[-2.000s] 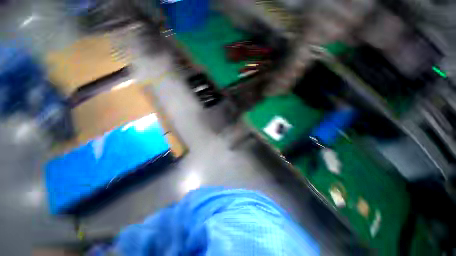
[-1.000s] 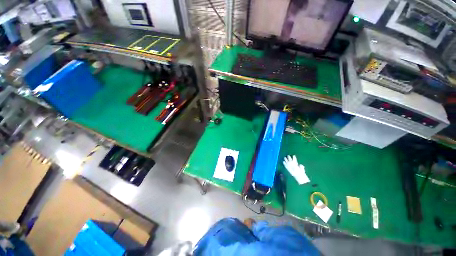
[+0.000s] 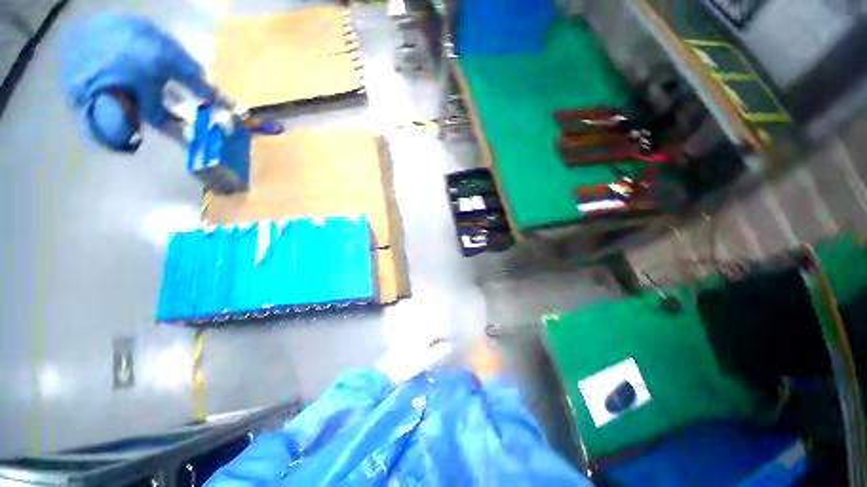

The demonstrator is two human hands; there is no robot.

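My left hand (image 3: 411,360), in a white glove, is low in the middle in front of my blue coat, blurred. A small thin pale shape lies at its fingers; I cannot tell whether the hand grips it. My right hand (image 3: 485,359), which looks bare, is just to its right, small and blurred, with its fingers unclear. A row of blue-wrapped packs (image 3: 271,268) stands on cardboard on the floor ahead left.
A person in blue (image 3: 133,71) bends over a blue pack (image 3: 221,152) beside the cardboard (image 3: 318,171). Black trays (image 3: 478,211) are by the far green bench (image 3: 518,124). The near bench (image 3: 665,328) holds a mouse (image 3: 620,397) on white paper and a blue pack (image 3: 703,458).
My view has turned left from the near bench to the floor packs. The tape, loose glove and monitor have left the picture. Both hands now show in front of my coat.
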